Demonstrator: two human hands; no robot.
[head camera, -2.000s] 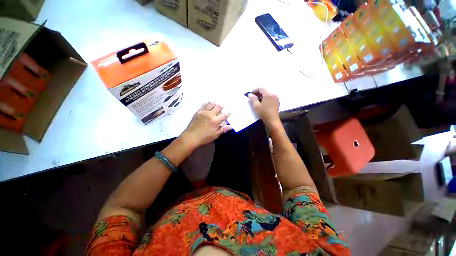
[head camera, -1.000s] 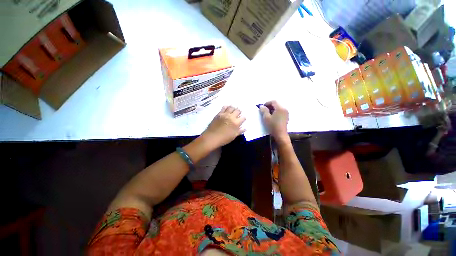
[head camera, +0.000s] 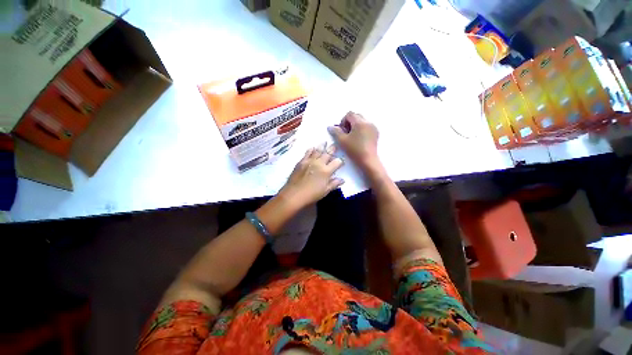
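A white sheet (head camera: 353, 182) lies at the table's front edge, hard to tell from the white top. My left hand (head camera: 315, 173) rests flat on it with fingers a little apart. My right hand (head camera: 357, 139) is just right of it, fingers curled, thumb and fingertips together near my left fingertips. A small dark thing shows at the right fingertips, too small to name. An orange and white retail box (head camera: 258, 118) with a dark-slotted hang tab stands on the table left of my hands, touched by neither.
An open carton (head camera: 119, 128) with orange boxes lies at the left. Closed cartons (head camera: 332, 31) stand at the back. A smartphone (head camera: 420, 70), a tape dispenser (head camera: 489, 41) and stacked orange-yellow boxes (head camera: 547, 97) are at the right. A red stool (head camera: 500, 239) stands below the table.
The camera view has shifted. My right hand has moved up and left, closer to my left fingertips. My left hand stays on the sheet. The retail box stays standing.
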